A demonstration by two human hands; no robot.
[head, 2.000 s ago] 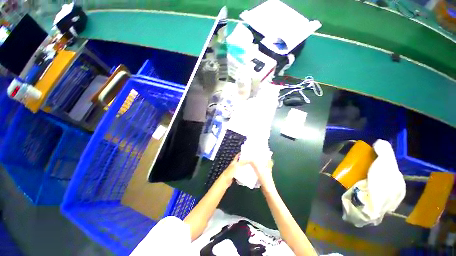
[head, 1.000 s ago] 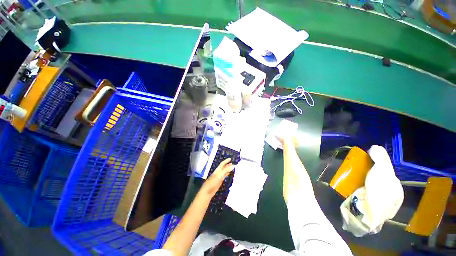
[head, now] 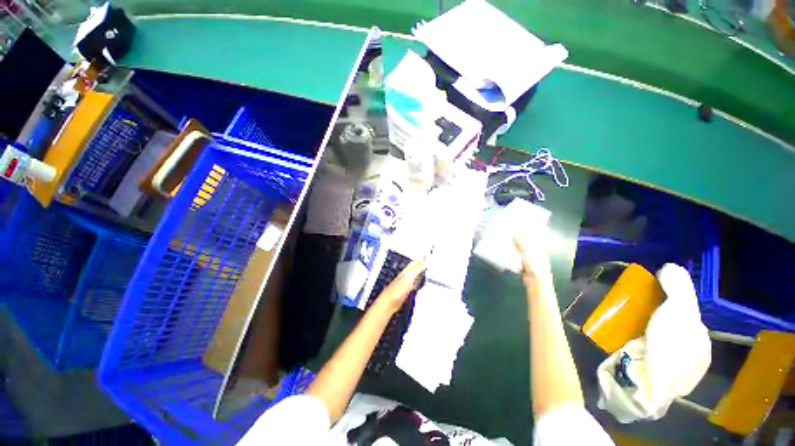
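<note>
Loose white sheets (head: 436,340) lie in an uneven stack partly over a black keyboard (head: 390,344) on the dark-green bench top. My left hand (head: 403,286) is over the keyboard, fingers extended beside the papers, with nothing seen in it. My right hand (head: 533,261) grips the near right edge of a smaller set of white sheets (head: 514,228), right of the long white papers (head: 449,222). Glare hides the sheet edges and any print, and I cannot tell if this set is fully off the bench.
A monitor (head: 309,287) stands left of the keyboard, beside a large blue mesh crate (head: 144,327). White cables (head: 549,165) lie behind the right-hand sheets. A yellow chair (head: 623,305) with a whitish bag (head: 671,357) is at right. A green line runs behind.
Since two seconds ago, my hands have parted from the stack, now left by the keyboard. Since one second ago, my right hand's sheets show larger and turned, and my left hand is slightly further right.
</note>
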